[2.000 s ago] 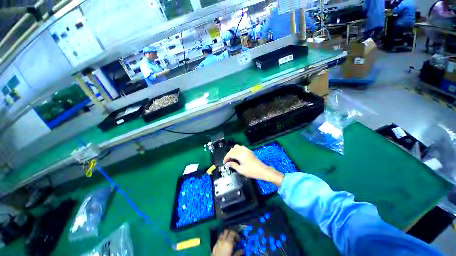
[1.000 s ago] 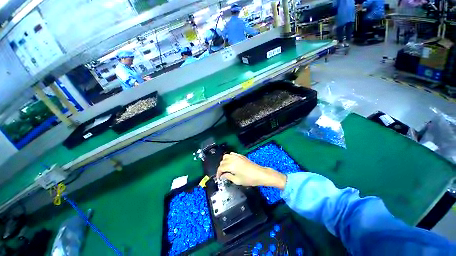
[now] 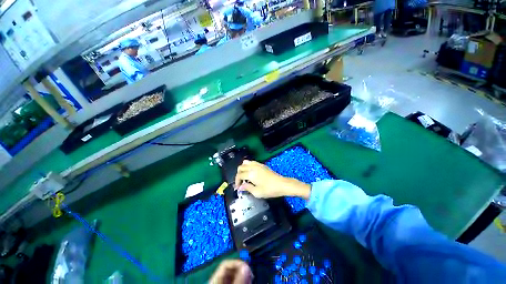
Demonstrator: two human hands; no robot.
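Observation:
My right hand [image 3: 265, 180] reaches in from the right over the narrow black fixture [image 3: 249, 217] with silvery blocks. Its fingers are pinched together at the fixture's metal parts; whether they hold a part is hidden. My left hand [image 3: 230, 272] is blurred and cut off by the bottom edge. A blue disc component [image 3: 244, 255] shows at its fingertips and appears pinched there. The front tray [image 3: 261, 274] holds loose blue discs with thin leads. The left tray [image 3: 205, 233] and right tray [image 3: 299, 166] are heaped with blue discs.
A deep black bin [image 3: 299, 111] of small brownish parts stands behind the fixture. A clear bag [image 3: 358, 130] lies right of it, other bags [image 3: 72, 258] at left. A blue cord [image 3: 105, 238] crosses the left bench. The raised shelf [image 3: 233, 86] carries black bins. People are beyond.
My left hand, over the front tray two seconds ago and out of view one second ago, is back at the bottom edge with a blue disc. My right hand stays at the fixture. The view has shifted.

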